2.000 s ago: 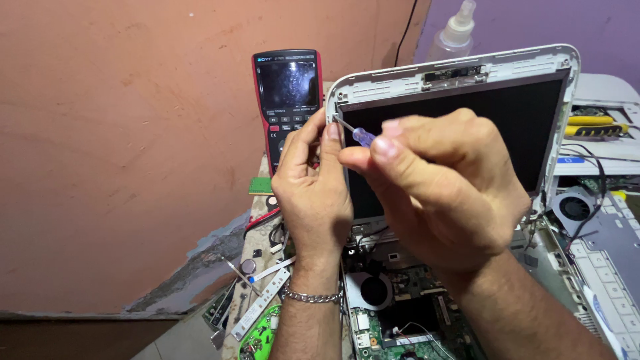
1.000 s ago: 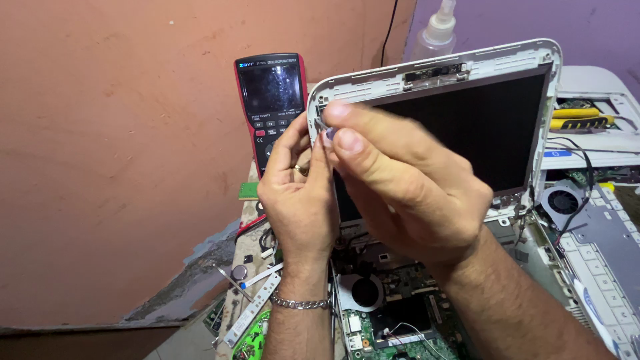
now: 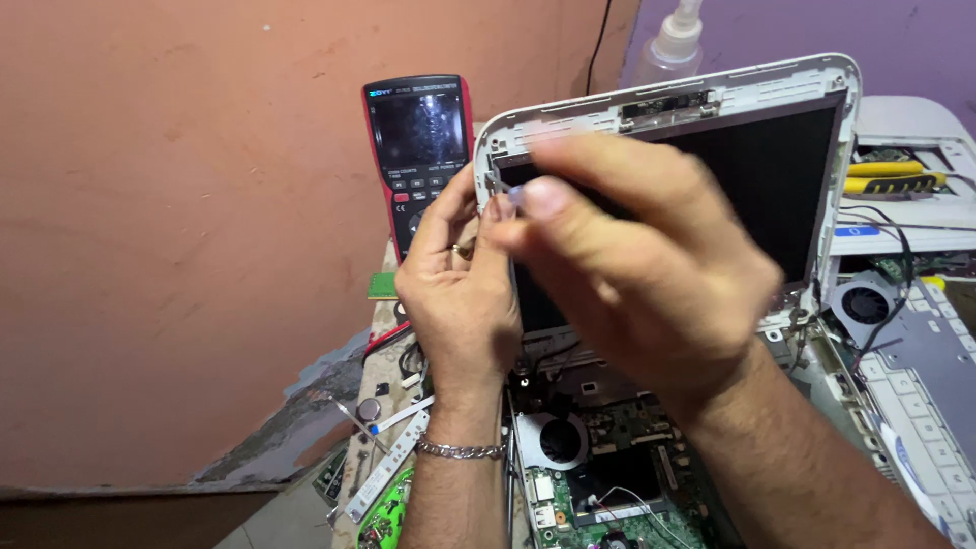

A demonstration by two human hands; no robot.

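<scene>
An opened laptop's white display lid (image 3: 557,126) stands upright with its bezel off, so the dark LCD panel (image 3: 770,175) and a small webcam board (image 3: 667,107) show. My left hand (image 3: 465,290) grips the lid's left edge near the upper corner. In the fingertips of my right hand (image 3: 648,252), which is blurred, is a small screwdriver with a translucent purplish handle (image 3: 516,196). Its shaft points at the panel's upper left side; whether the tip sits in a screw cannot be told. Below lies the laptop base with a cooling fan (image 3: 560,441) and a green motherboard (image 3: 564,503).
A red and black handheld oscilloscope multimeter (image 3: 419,171) leans behind my left hand. Loose screws lie in a green tray (image 3: 386,511) at lower left. Right of the lid are yellow-handled pliers (image 3: 892,179), another fan (image 3: 865,303) and a white keyboard (image 3: 926,427). A clear bottle (image 3: 671,49) stands behind.
My right hand has turned about the screwdriver, whose handle showed more plainly two seconds ago. My left hand keeps its hold on the lid's edge.
</scene>
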